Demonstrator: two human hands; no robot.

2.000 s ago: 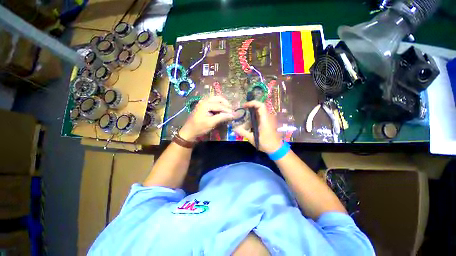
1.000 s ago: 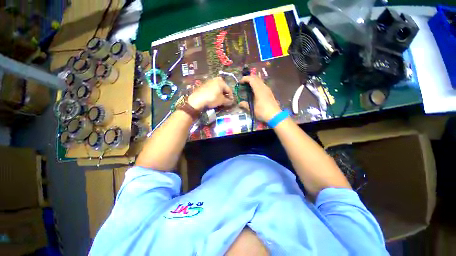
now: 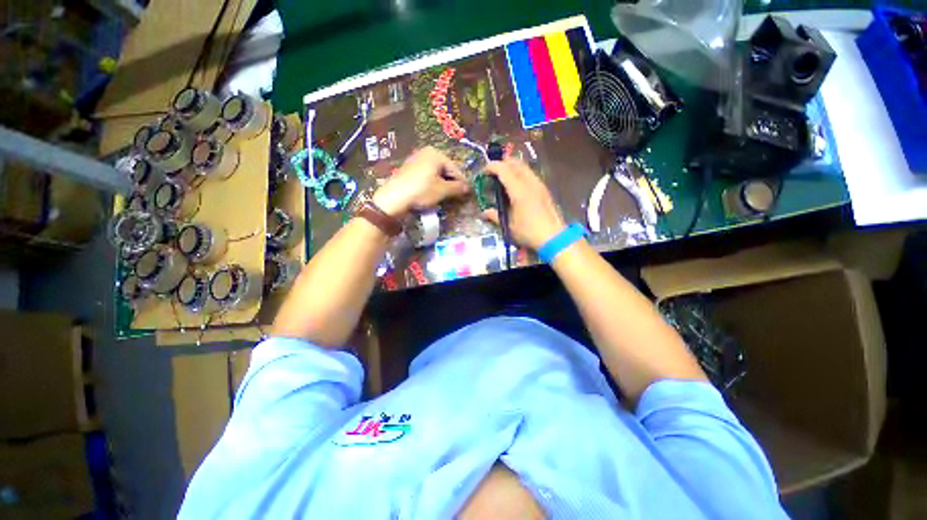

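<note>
My left hand [image 3: 422, 185], with a brown bracelet, has its fingers bunched at the left edge of a green ring board [image 3: 481, 189]; whether they grip it is too blurred to tell. My right hand [image 3: 523, 206], with a blue wristband, holds a black pen-like soldering iron [image 3: 500, 193] upright beside the ring. A white lead [image 3: 473, 143] runs from the ring. A small pale round component [image 3: 423, 228] lies on the printed sheet [image 3: 407, 91] below my left hand. Two more green rings [image 3: 334, 189] with white leads lie at the sheet's left.
Many clear cylinders with dark tops [image 3: 195, 242] stand on cardboard [image 3: 244, 188] at the left. Pale-handled pliers [image 3: 600, 203], a black fan [image 3: 610, 109], a translucent funnel [image 3: 681, 36], a black unit [image 3: 757, 137] and a small brownish pot [image 3: 749, 197] are at the right. An open carton [image 3: 803, 355] is below.
The view has shifted. The round component that was between my hands now lies on the sheet, lower left of them. My hands have moved up to the green ring; the iron stays in my right hand.
</note>
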